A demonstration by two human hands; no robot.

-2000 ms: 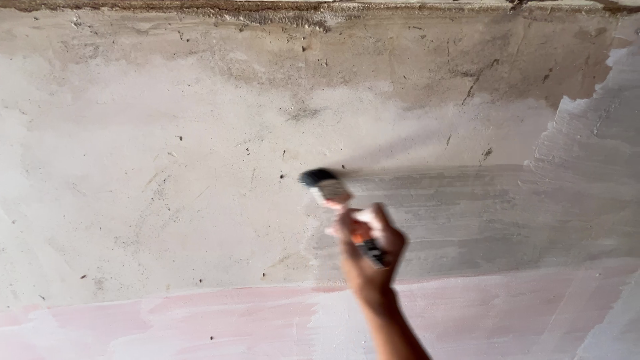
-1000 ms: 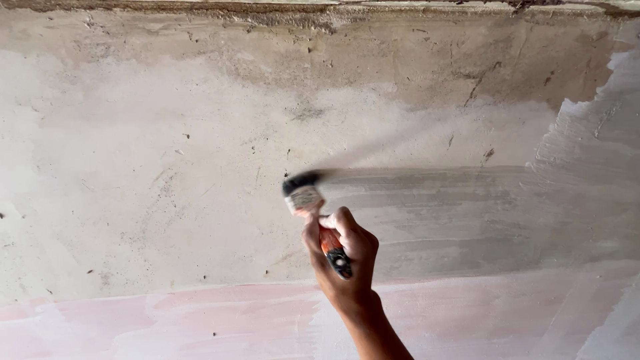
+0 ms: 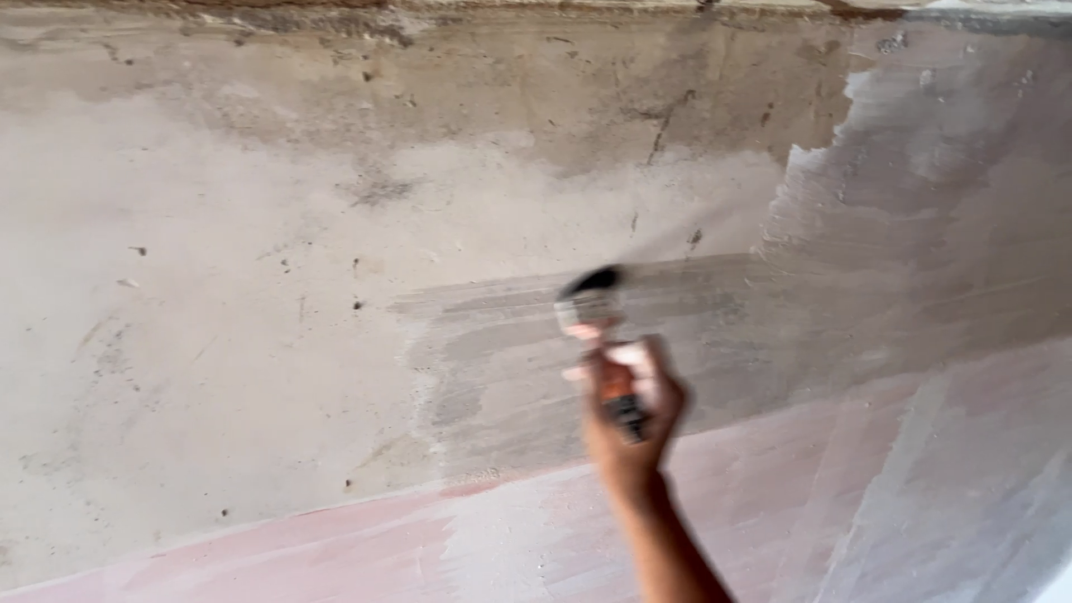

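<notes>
Near the middle of the head view, my right hand (image 3: pixel 632 419) is closed around the orange and black handle of a flat paintbrush (image 3: pixel 590 310). The brush points up and to the left, and its dark bristles lie at the surface of a plastered wall (image 3: pixel 209 335). Hand and brush are blurred. Around the bristles runs a grey-brown, streaky, wet-looking band (image 3: pixel 519 360), which ends in a ragged edge to the left of the brush. My left hand is out of view.
A rough ledge or edge (image 3: pixel 502 10) runs along the top of the wall. Bare brownish plaster (image 3: pixel 586 92) lies below it. At the right is a darker coated area (image 3: pixel 938 167); a pink painted strip (image 3: pixel 318 544) crosses the bottom.
My right hand moved left with the brush between the two earlier frames and is now further right again. Streaks now reach further left on the wall. The view has tilted somewhat.
</notes>
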